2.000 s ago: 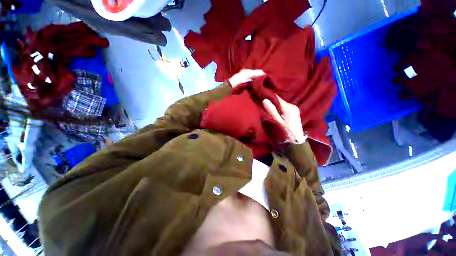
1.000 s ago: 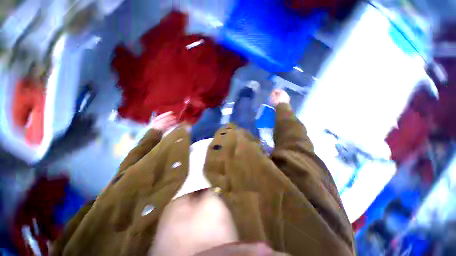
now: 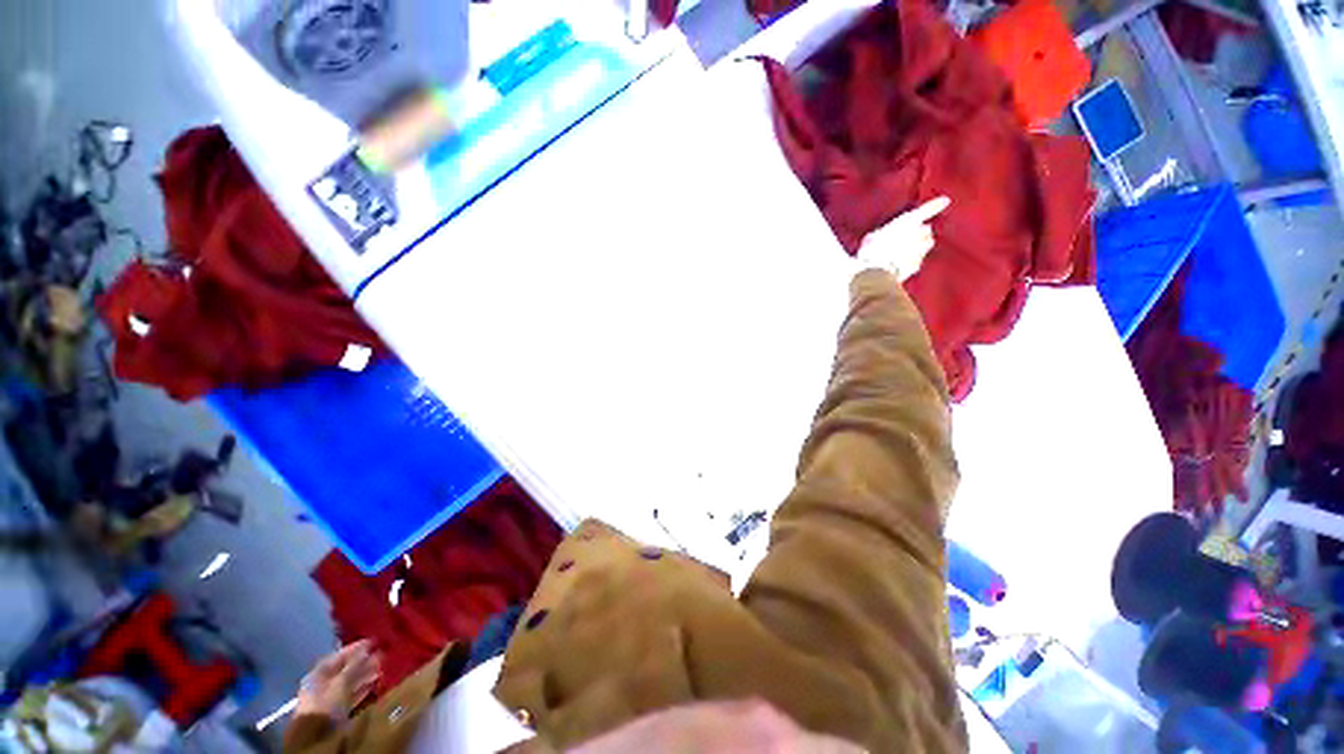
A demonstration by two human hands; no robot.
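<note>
A heap of red garment pieces [image 3: 973, 221] lies on the far right part of the white sewing table [image 3: 634, 295]. My right hand [image 3: 899, 245] reaches across the table onto the near edge of this heap, its index finger stretched out over the cloth; I see no cloth gripped in it. My left hand [image 3: 339, 678] is low at the left, small and slightly blurred, fingers apart, beside red pieces [image 3: 442, 589] lying low by the table. I see nothing held in it.
A blue crate [image 3: 354, 464] with red pieces [image 3: 243, 280] stands left of the table. Another blue crate [image 3: 1209, 280] is at the right. Black thread cones [image 3: 1164, 567] and a blue spool [image 3: 973, 570] are at the lower right. A machine head [image 3: 509, 89] is at the top.
The view has turned to the table. My hands have let go of the red pieces held earlier, which now lie low beside the table. My right hand has reached out to the heap on the table.
</note>
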